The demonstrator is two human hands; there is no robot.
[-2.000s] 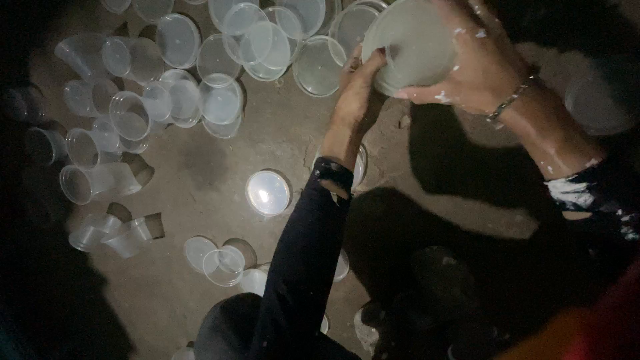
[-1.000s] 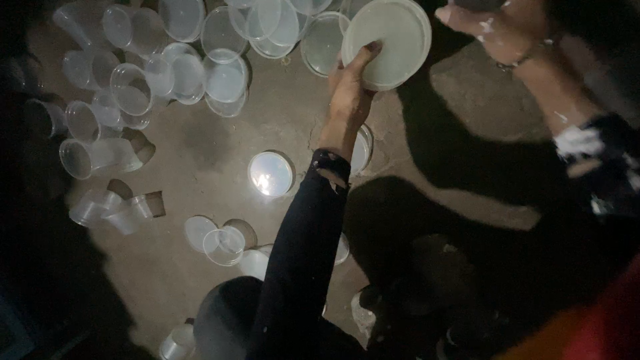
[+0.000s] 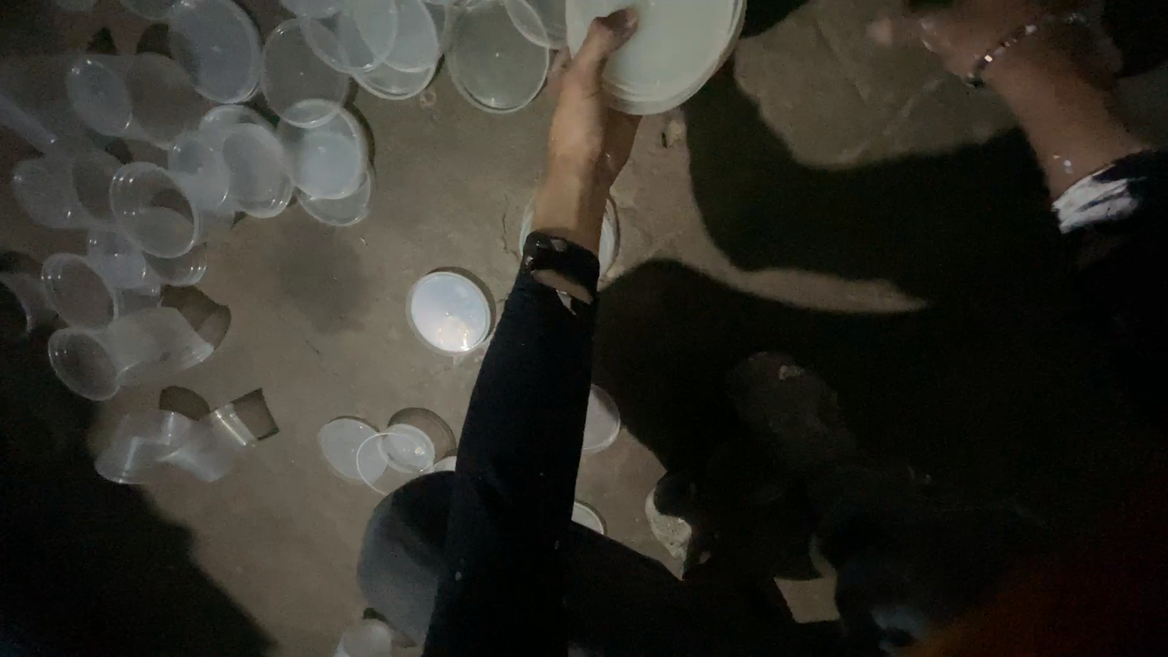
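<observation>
At the top centre my left hand (image 3: 589, 100) grips a small stack of round translucent plastic lids (image 3: 671, 46), its thumb on the upper face and the other fingers hidden beneath. My right hand (image 3: 999, 41), with a bracelet at the wrist, is at the upper right, apart from the stack. It is blurred and dim, and I see nothing in it, though its fingers are unclear. Below the left wrist lies a round lid or tub (image 3: 610, 239), partly covered by the arm. A whitish round lid (image 3: 450, 311) catches the light on the floor left of my forearm.
Many clear plastic tubs (image 3: 155, 210) lie scattered on the concrete floor (image 3: 301, 365) at the left. Clear round lids (image 3: 497, 57) spread along the top. Smaller tubs (image 3: 169, 447) and thin lids (image 3: 349, 447) lie lower left. Dark shadow covers much of the right.
Two seconds ago both hands were at the lids. My right hand has let go and moved away to the right, while my left hand has kept its grip.
</observation>
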